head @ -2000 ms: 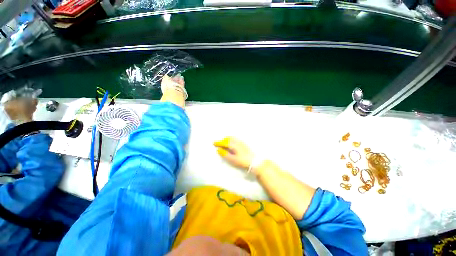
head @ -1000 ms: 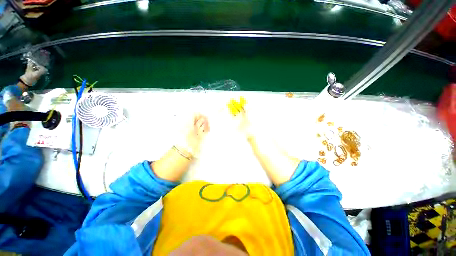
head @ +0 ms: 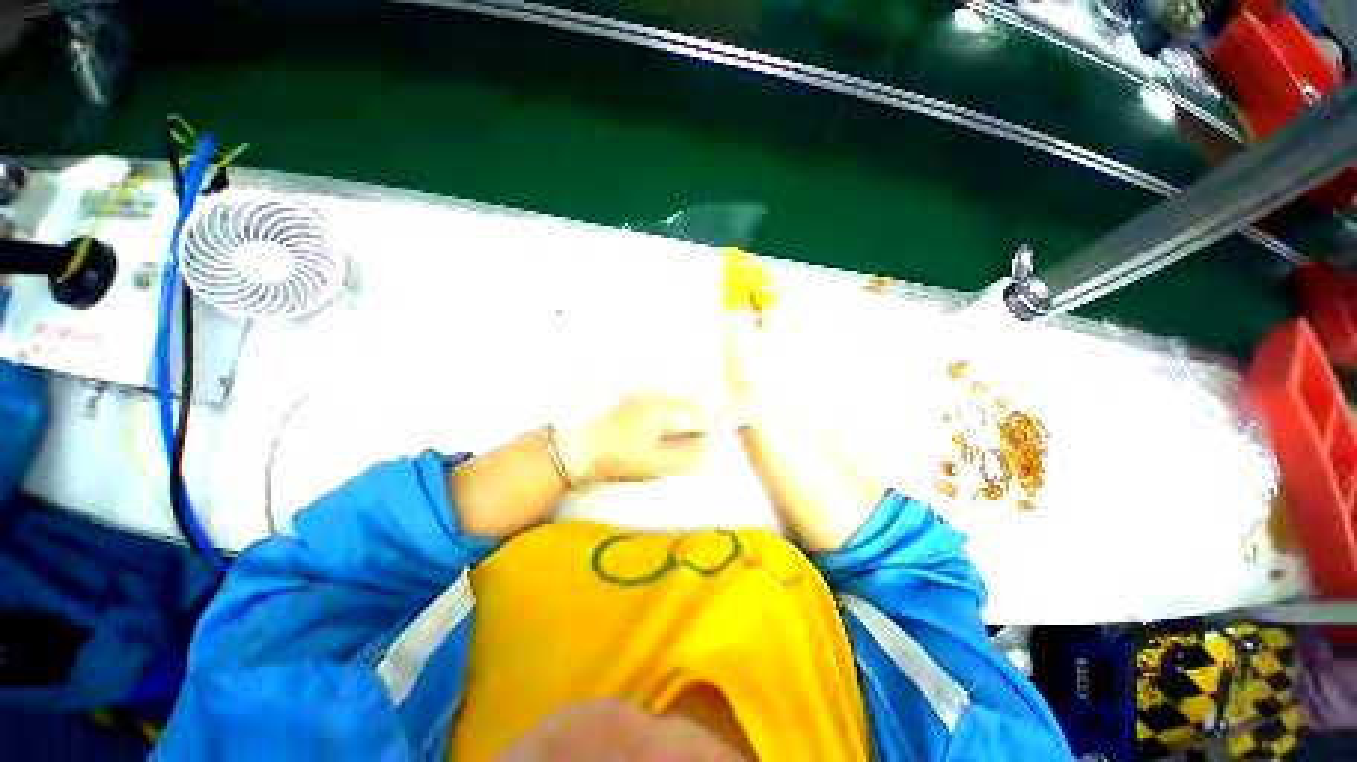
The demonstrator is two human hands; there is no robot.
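My left hand [head: 643, 436] is bent across to my right wrist, its fingers touching it; whether they pinch a glove cuff is hidden by glare. A thin band circles my left wrist. My right hand [head: 740, 350] points forward over the white bench [head: 447, 320], strongly overexposed. Yellow finger cots [head: 749, 283] cover some of its fingertips; how far the fingers are spread is unclear. A piece of clear plastic film [head: 717, 222] lies at the conveyor edge, just beyond the fingertips.
Amber rubber bands [head: 1021, 453] lie scattered on the right, below a slanted metal post [head: 1191, 223]. A white fan [head: 261, 258], blue and black cables [head: 176, 343] and a white control box [head: 90, 320] stand left. The green conveyor [head: 491, 119] runs behind. Red bins [head: 1310, 447] are far right.
My left hand has come back from the film on the conveyor and moved right to my right wrist. My right hand now points forward. The view has turned and shifted right.
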